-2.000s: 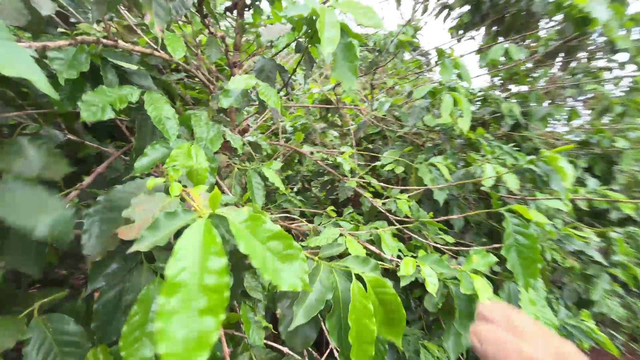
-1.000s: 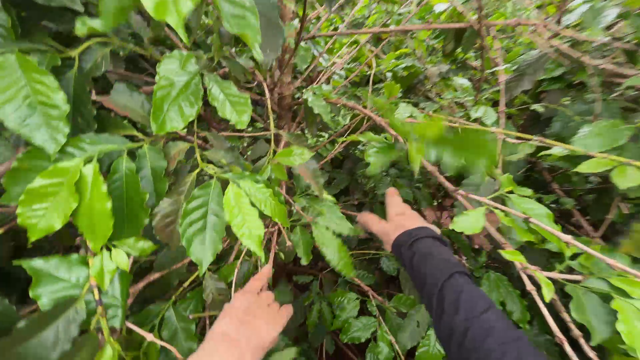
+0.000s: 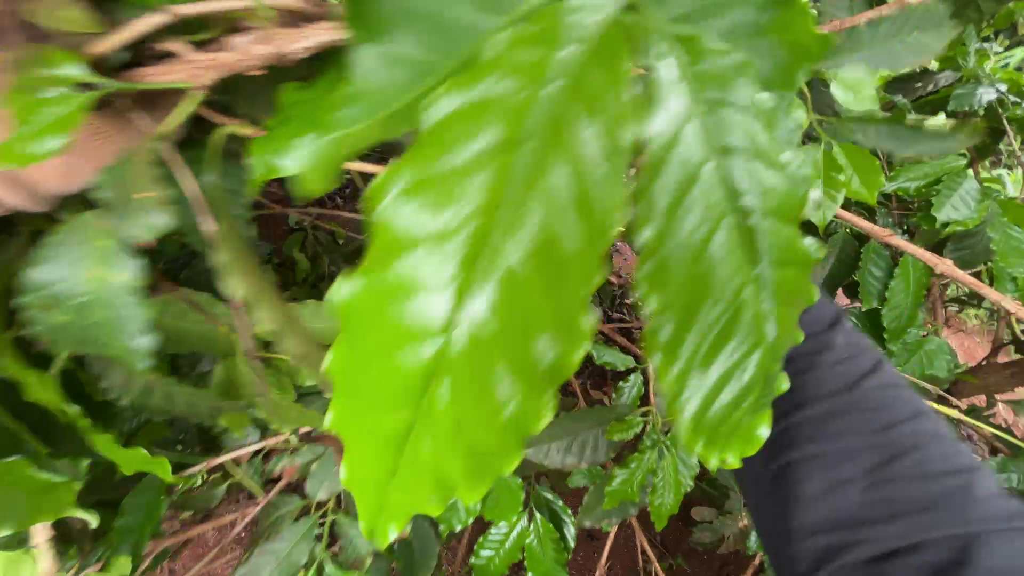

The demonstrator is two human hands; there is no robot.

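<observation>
Large glossy green leaves point(image 3: 480, 304) with wavy edges hang close in front of the view and cover its middle. On the right, the dark sleeve point(image 3: 864, 448) of my right arm reaches up behind these leaves, which hide my right hand. At the upper left edge is a blurred, skin-coloured shape that appears to be my left hand point(image 3: 76, 164), partly covered by leaves and beside a brown woody branch point(image 3: 240, 52). Its fingers cannot be made out, nor whether it holds anything.
A thin bare branch point(image 3: 936, 260) slants across the right side, near the sleeve. Smaller leafy shoots point(image 3: 532, 528) stand low in the middle, above reddish-brown soil point(image 3: 680, 544). Blurred foliage and thin stems fill the left side.
The view has moved in closer and lower among the foliage. Both hands showed plainly a second ago; now leaves hide my right hand, and the likely left hand is at the upper left edge.
</observation>
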